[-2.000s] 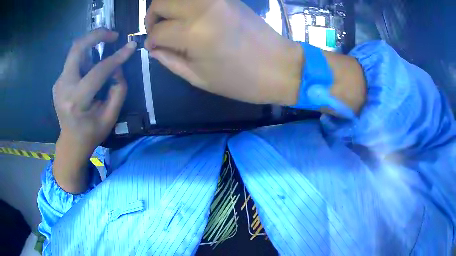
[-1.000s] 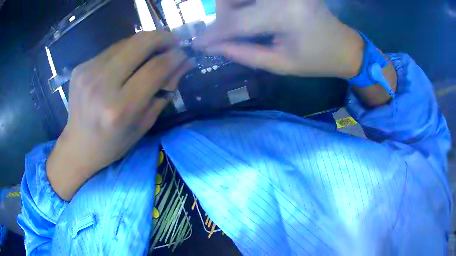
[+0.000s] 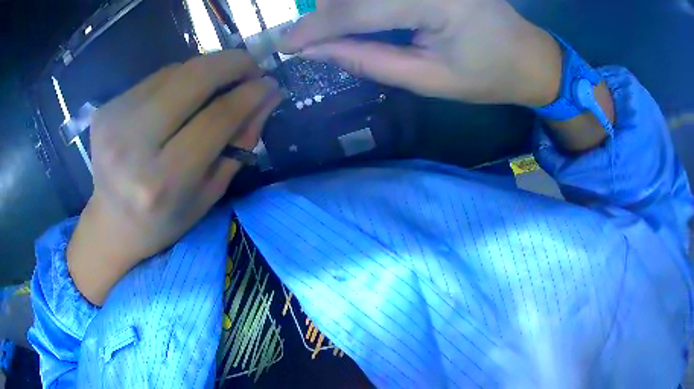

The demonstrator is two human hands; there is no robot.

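The opened dark device body [image 3: 327,129] lies at a slant in front of me, cut off by the top edge. My left hand [image 3: 171,144] is over its middle, fingers bent and fingertips together at the mainboard [image 3: 316,80]. A small black tool [image 3: 242,155] shows between its fingers. My right hand [image 3: 449,57] meets it from the right, thumb and index finger close together at a small pale piece [image 3: 266,47] by the board. Whether the right fingers grip that piece cannot be told. The large black battery [image 3: 137,45] lies at the left.
Silver-white patches [image 3: 255,17] and a green patch [image 3: 305,6] show at the top. A pale strip [image 3: 61,99] runs along the battery's left. The dark green mat [image 3: 609,45] extends right. A blue strap [image 3: 580,95] is on my right wrist. Yellow-black tape [image 3: 523,165] shows beyond the bench edge.
The view has turned and shifted towards the device's right part. Both hands have gone from the strip left of the battery to the mainboard. In the last second they have moved only slightly.
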